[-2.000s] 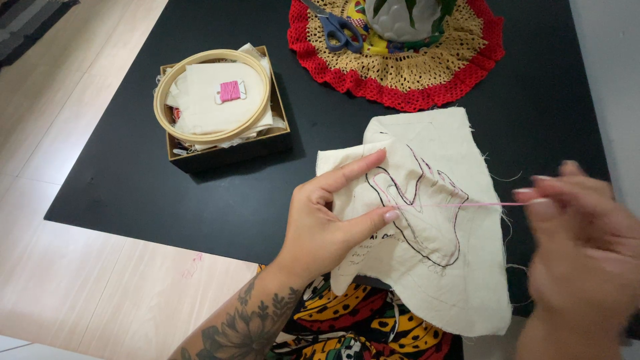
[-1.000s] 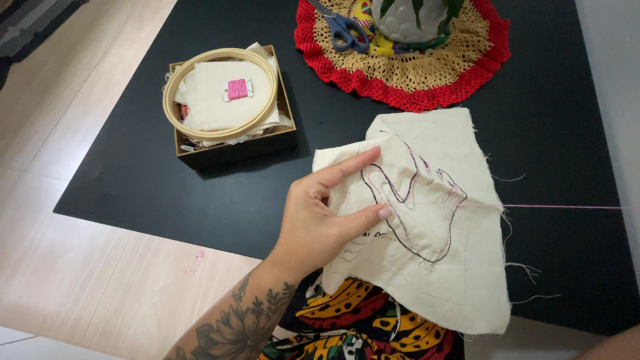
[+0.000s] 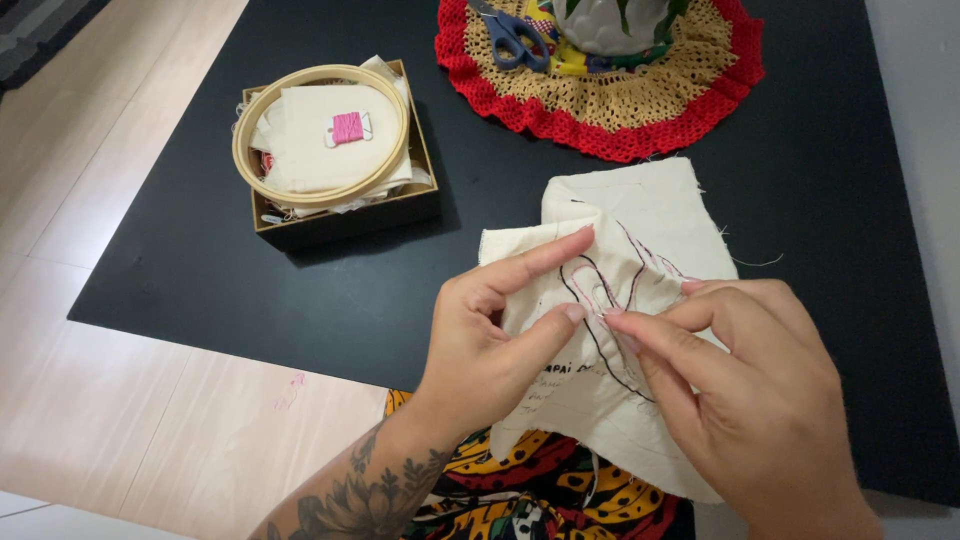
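Observation:
A piece of cream cotton fabric [image 3: 637,199] hangs over the table's near edge, stitched with dark and pink outlines and bearing some writing. My left hand [image 3: 499,330] holds its left part, index finger stretched along the top and thumb on the front. Close to that thumb, the thumb and index finger of my right hand [image 3: 739,375] pinch something small and thin at the pink stitching; it looks like a needle, mostly hidden by the fingertips. The other right fingers touch the fabric's right part.
On the black table [image 3: 360,300], an open box [image 3: 352,225] holds folded cloth, with a wooden embroidery hoop [image 3: 244,161] and pink floss on a bobbin [image 3: 348,129] on top. Blue-handled scissors [image 3: 510,41] lie on a crocheted doily [image 3: 600,112] beside a white pot [image 3: 611,26].
My right hand, drawing pink thread out to the right two seconds ago and nearly out of view one second ago, is back at the fabric beside my left thumb. My left hand keeps its hold.

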